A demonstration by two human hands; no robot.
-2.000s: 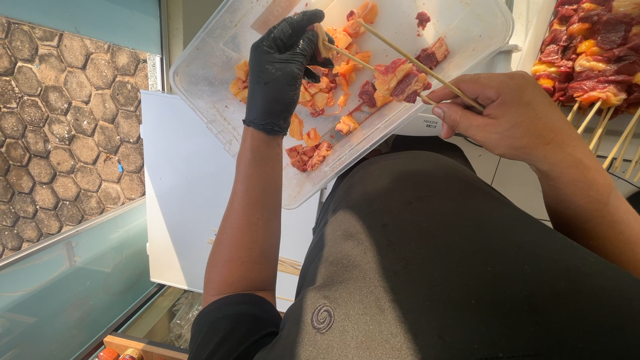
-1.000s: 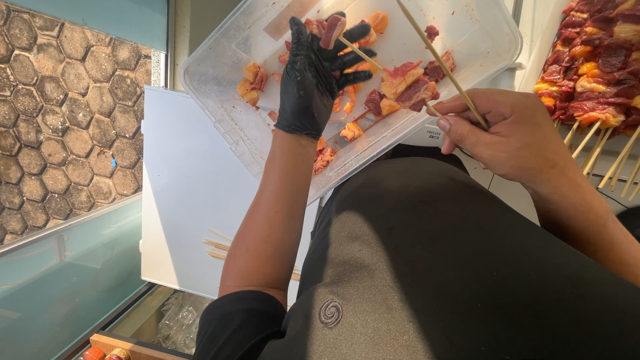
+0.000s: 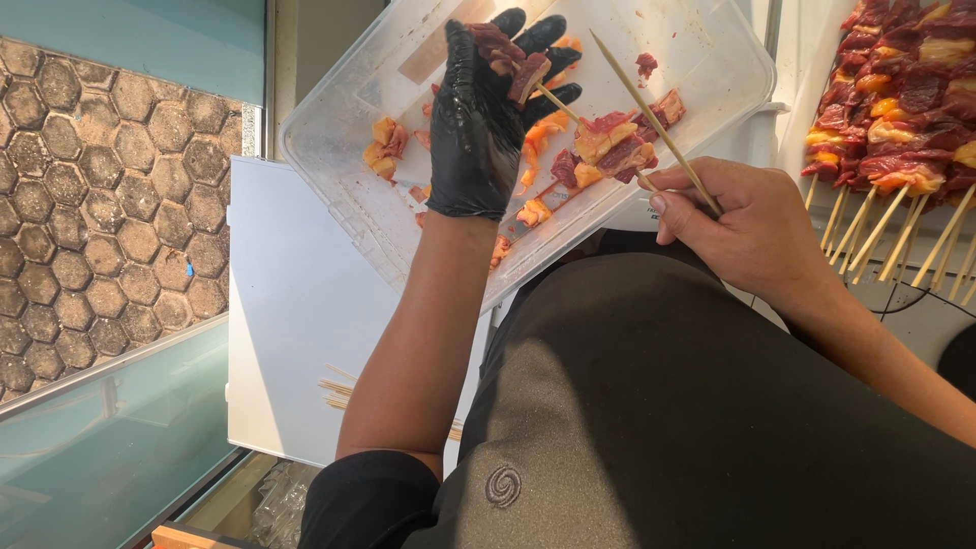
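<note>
My left hand [image 3: 480, 130], in a black glove, is over a clear plastic tub [image 3: 358, 206] with its fingers spread. Dark red meat pieces [image 3: 528, 76] lie at its palm and fingers, by the tip end of a wooden skewer [image 3: 559, 104]. My bare right hand [image 3: 732, 213] pinches that skewer near its other end, where meat and yellow fat pieces [image 3: 616, 143] are threaded. A second wooden skewer [image 3: 648, 114], bare, also sits in my right hand and points up and left. Loose orange fat [image 3: 543, 141] and meat scraps [image 3: 385, 147] lie in the tub.
Loaded meat skewers [image 3: 900, 114] lie in a white tray at the right, their sticks towards me. Below the tub, a white board or lid [image 3: 290, 305] bears several bare skewers [image 3: 335, 393]. Glass panels [image 3: 152, 427] and hexagonal paving [image 3: 107, 198] are at the left.
My left hand has opened from a closed grasp, and its fingers are now spread with meat pieces at the palm. My right hand still holds both skewers.
</note>
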